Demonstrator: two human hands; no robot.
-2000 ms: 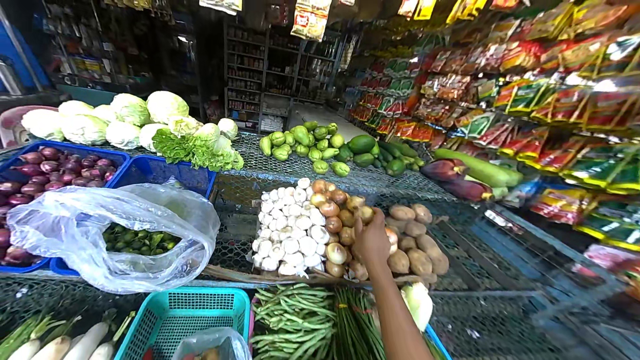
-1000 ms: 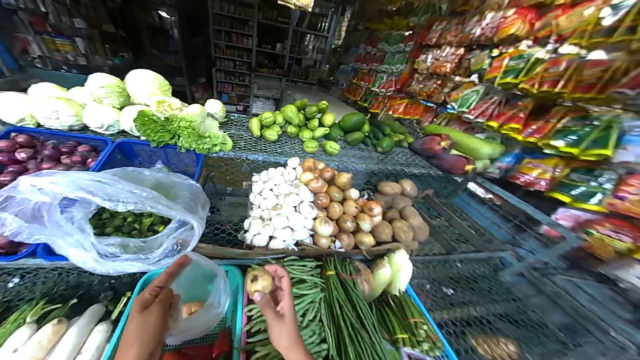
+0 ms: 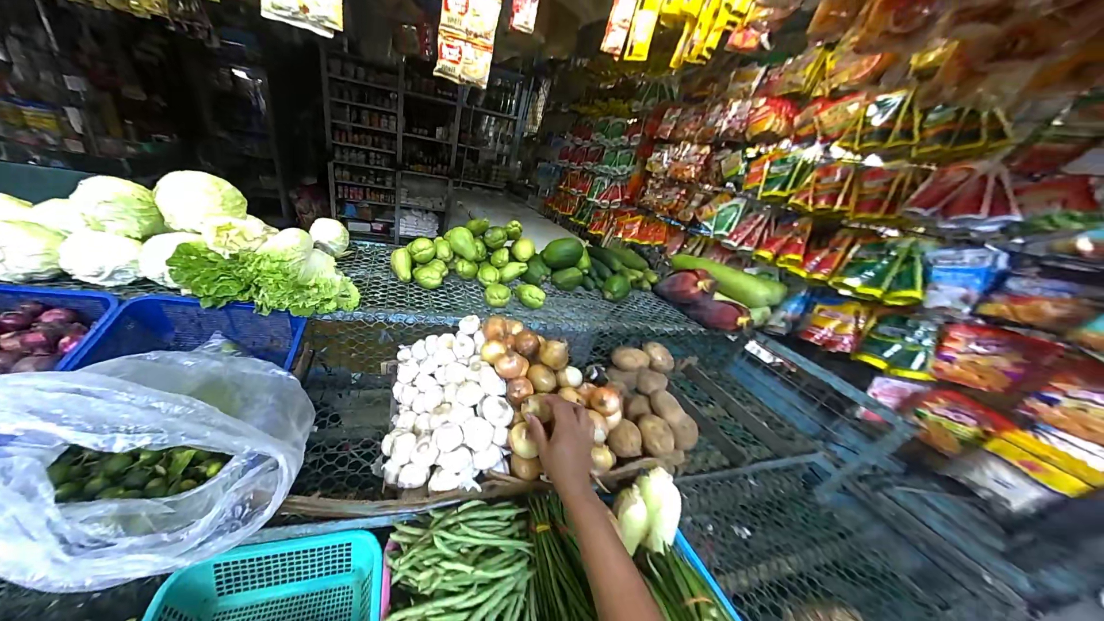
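Note:
My right hand (image 3: 565,440) reaches over the pile of yellow onions (image 3: 542,378), its thumb and fingers around a brownish onion (image 3: 536,407) near the pile's middle. White garlic bulbs (image 3: 448,405) lie directly left of the onions, and brown potatoes (image 3: 655,418) lie to their right. Below my forearm are green beans (image 3: 466,561) and a bundle of long beans (image 3: 556,552). At the lower left stands a teal plastic basket (image 3: 267,573). My left hand is out of view.
A clear plastic bag (image 3: 259,431) holding small green fruits (image 3: 129,474) bulges at left. Behind are cabbages (image 3: 198,200), lettuce (image 3: 267,280), chayotes (image 3: 466,246) and a blue crate (image 3: 207,323). Hanging packets (image 3: 880,267) line the right side. A wooden edge strip (image 3: 362,504) runs before the garlic.
My right hand, which held an onion beside a small plastic bag a second ago, is back at the onion pile. My left hand and that small bag have left the view.

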